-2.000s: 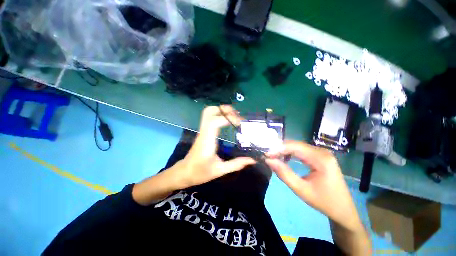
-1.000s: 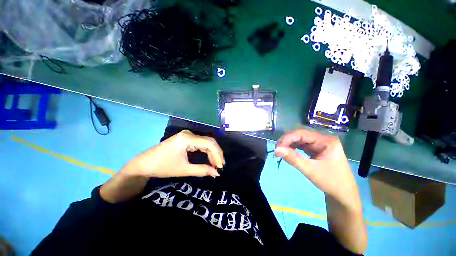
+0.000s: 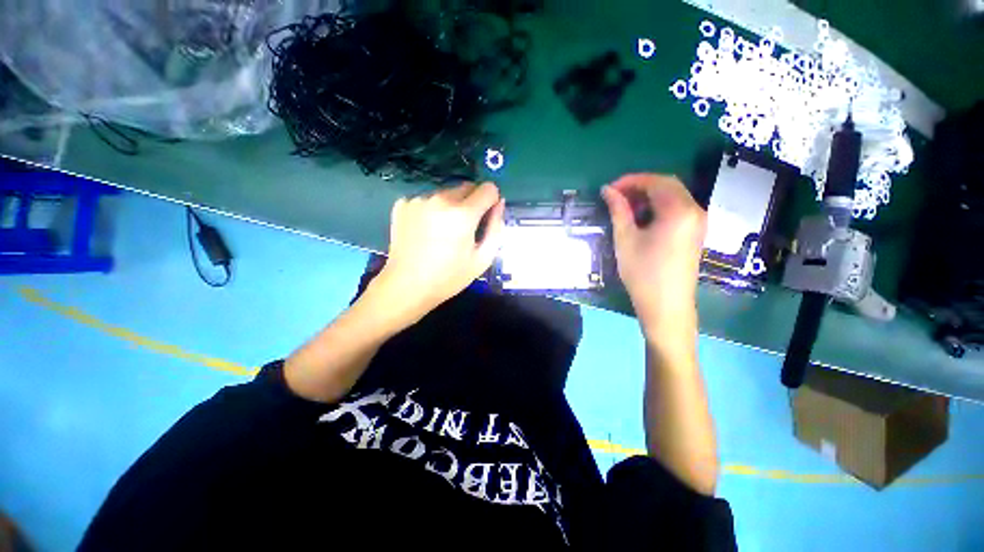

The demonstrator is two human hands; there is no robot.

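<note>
A display housing (image 3: 550, 257), a black frame with a bright white inner face, lies flat at the bench's near edge, a small tab at its far side. My left hand (image 3: 445, 239) is at its left side, thumb and fingers pinched together near the far left corner. My right hand (image 3: 656, 232) is at its right side, fingertips pinched near the far right corner. A thin black seal between the hands is too fine to make out, so what the fingertips hold cannot be told.
A tangled black cord heap (image 3: 361, 97) and a clear plastic bag (image 3: 140, 70) lie left. Small black parts (image 3: 593, 86) lie beyond the housing. White rings (image 3: 777, 92), a second housing (image 3: 741, 205) and a screwdriver-like tool (image 3: 829, 259) are right. A cardboard box (image 3: 872, 429) stands below the bench.
The housing was in both hands, then lay on the bench while the hands were over the lap, a thin dark strand at the right fingertips. Both hands have now moved forward to the housing's sides.
</note>
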